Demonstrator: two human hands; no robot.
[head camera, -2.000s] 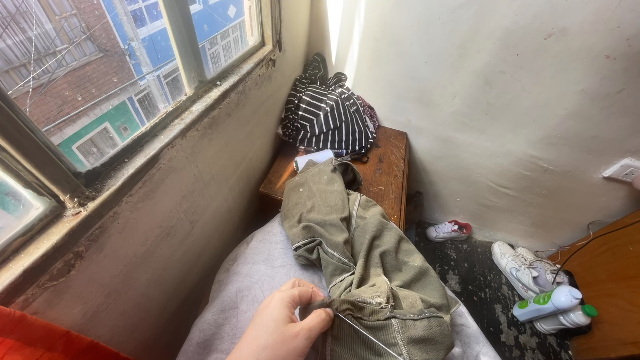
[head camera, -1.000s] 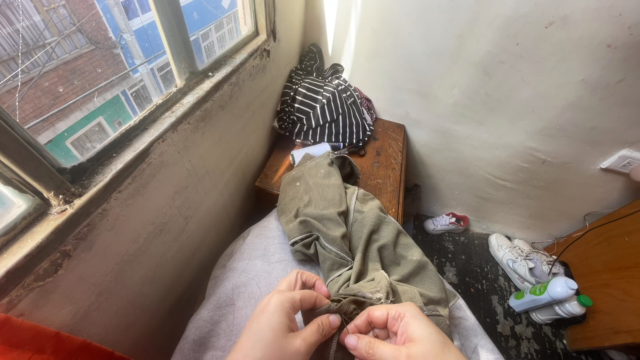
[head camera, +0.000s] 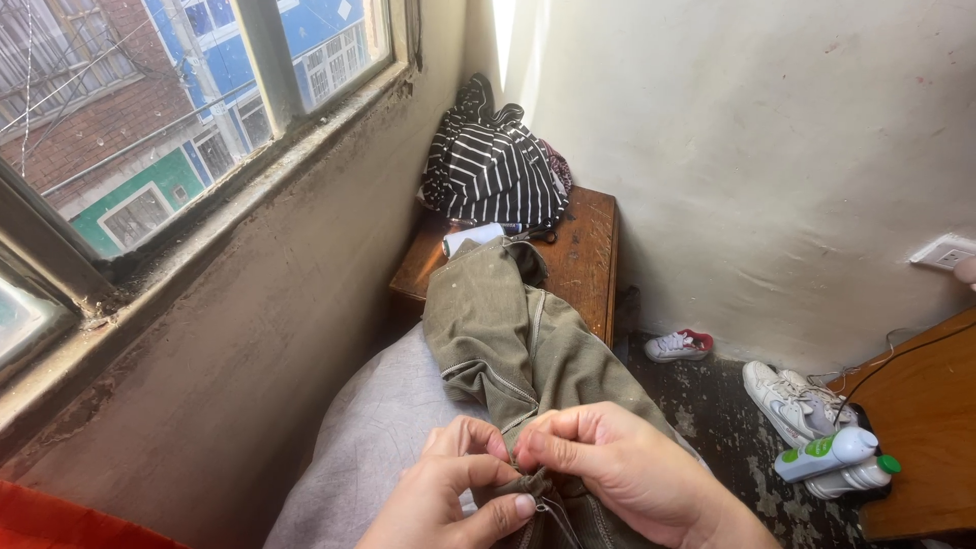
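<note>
An olive-green garment with pale seam stitching lies over a grey cloth-covered surface, its far end on a wooden nightstand. My left hand pinches a gathered fold of it between thumb and fingers, and a dark thread or cord hangs below the thumb. Close against it, my right hand has thumb and forefinger brought together at the same fold; whether a needle is between them cannot be seen. Beyond the garment, a white thread spool and black-handled scissors rest on the nightstand.
The wooden nightstand also bears a black-and-white striped cloth bundle. A window sill runs along the left. White sneakers, a small shoe and bottles are at right, near a wooden panel. Red fabric shows lower left.
Two seconds ago only my left hand was in view, on the garment, with a thread stretched from it. My right hand has since come in beside it, and both now meet at the fold.
</note>
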